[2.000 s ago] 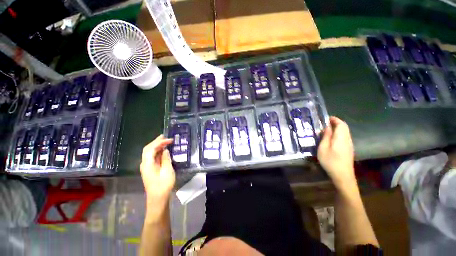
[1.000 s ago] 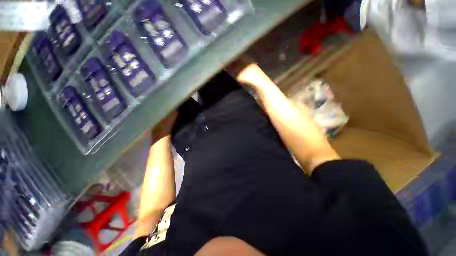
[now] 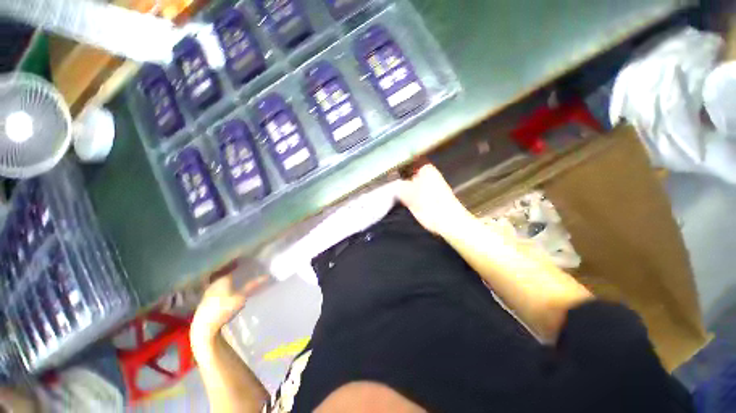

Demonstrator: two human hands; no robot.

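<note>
A clear blister tray [image 3: 323, 165] with dark purple phone cases lies tilted on the green bench, cut off at the top edge. The cases carry white printed patches. My right hand [image 3: 424, 193] is at the bench's front edge, closed on one end of a blurred plain white strip [image 3: 347, 224]. The strip runs down-left in front of my black clothing. My left hand [image 3: 219, 300] is below the bench edge, fingers apart, just left of the strip's other end, with no visible hold on it. A white label strip [image 3: 121, 34] hangs over the tray's upper left.
A small white fan [image 3: 23, 125] and stacked clear trays [image 3: 64, 274] are at left. Red stools [image 3: 157, 355] show below the bench. An open brown cardboard box [image 3: 621, 234] holds crumpled white material at right. A person's pale sleeve [image 3: 658, 97] is at upper right.
My hands have left the tray's sides and are below the bench edge. A white strip now shows at my right hand. The view has turned, so the tray appears tilted.
</note>
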